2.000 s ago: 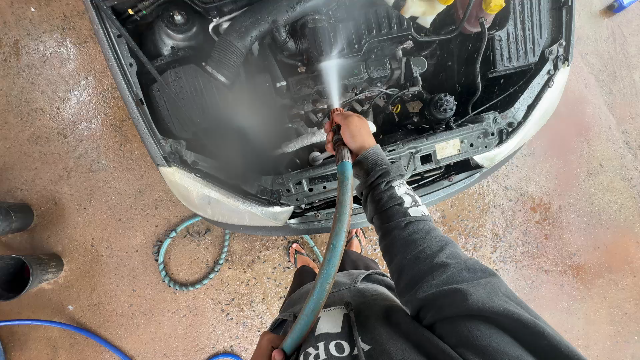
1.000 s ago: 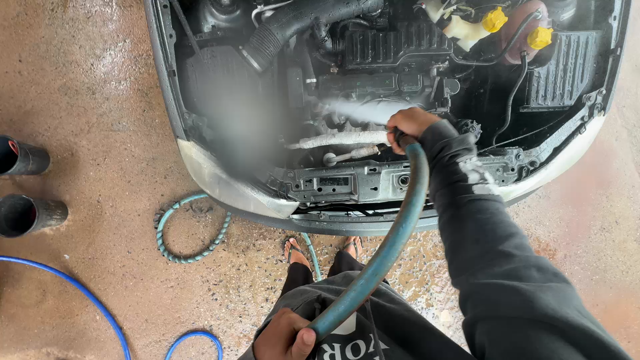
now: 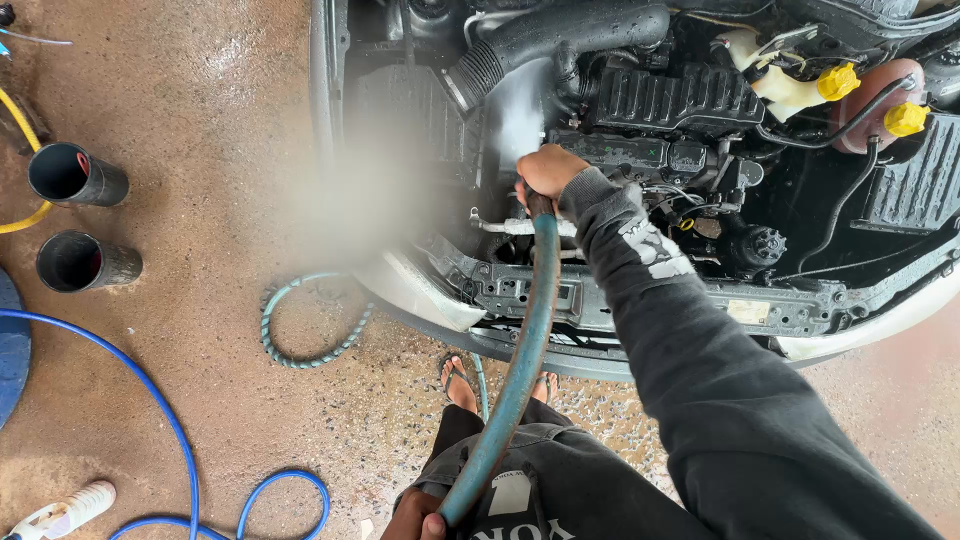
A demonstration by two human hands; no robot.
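Observation:
My right hand (image 3: 551, 171) grips the nozzle end of a thick blue-green hose (image 3: 529, 337) above the engine bay. White spray (image 3: 519, 120) leaves it towards the ribbed black air intake duct (image 3: 484, 69). At the bottom edge, my left hand (image 3: 416, 517) is closed around the lower part of the hose and partly cut off by the frame. Under and beside the right hand lies the wet car engine (image 3: 615, 150), with a ribbed black cover (image 3: 679, 96). A pinkish coolant tank (image 3: 870, 101) with a yellow cap (image 3: 907, 119) is at the upper right. A blurred grey patch hides the bay's left part.
The car's front crossmember (image 3: 675, 307) runs between my body and the engine. Two black buckets (image 3: 90, 261) stand at the left. A blue hose (image 3: 161, 397), a coiled green hose (image 3: 270, 330), a yellow hose (image 3: 26, 127) and a white bottle (image 3: 75, 510) lie on the wet floor (image 3: 225, 187).
The spray, which pointed left across the engine a second ago, now points up towards the intake duct. My right hand has moved left over the engine, still on the hose.

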